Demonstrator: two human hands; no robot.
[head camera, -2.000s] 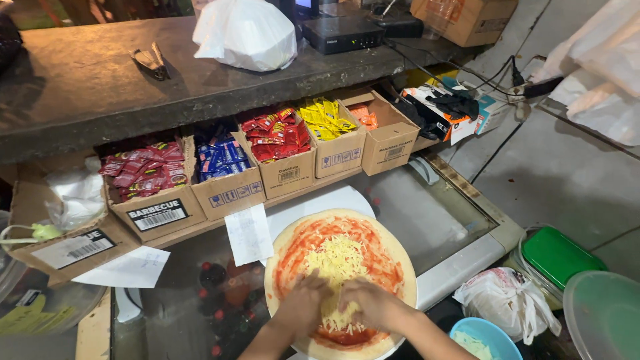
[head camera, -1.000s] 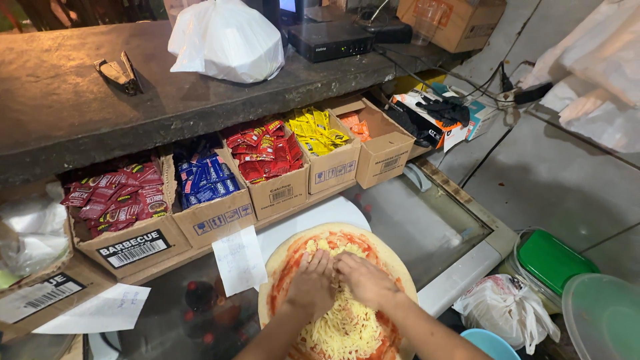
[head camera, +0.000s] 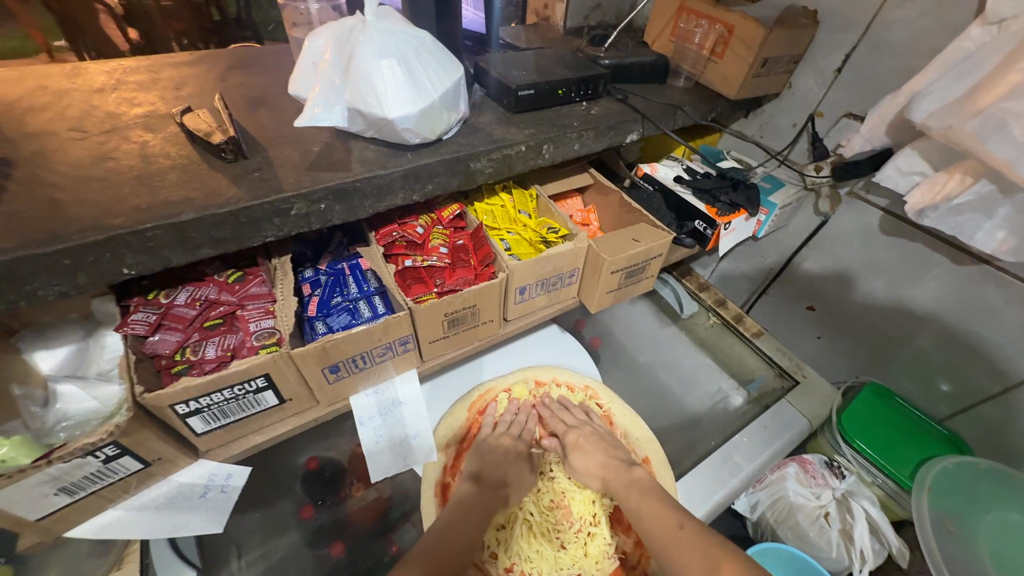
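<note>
A round of pizza dough spread with red sauce lies on a white round board over a glass-topped chest. Shredded cheese covers its middle and near part. Flat on the cheese at the far side of the pizza rests my left hand, fingers pointing away and slightly apart. Beside it my right hand lies palm down on the cheese, its fingers angled toward the left hand. The two hands nearly touch. Neither grips anything that I can see; the palms are hidden.
Cardboard boxes of sauce sachets line the shelf beyond the pizza. Handwritten paper slips hang near them. A white plastic bag and a black router stand on the counter. At right are a green-lidded container, a tied bag and a blue bowl.
Both hands have moved from the pizza's middle toward its far edge. Cheese now covers more of the near part, and the fingers lie flatter. The view has shifted somewhat.
</note>
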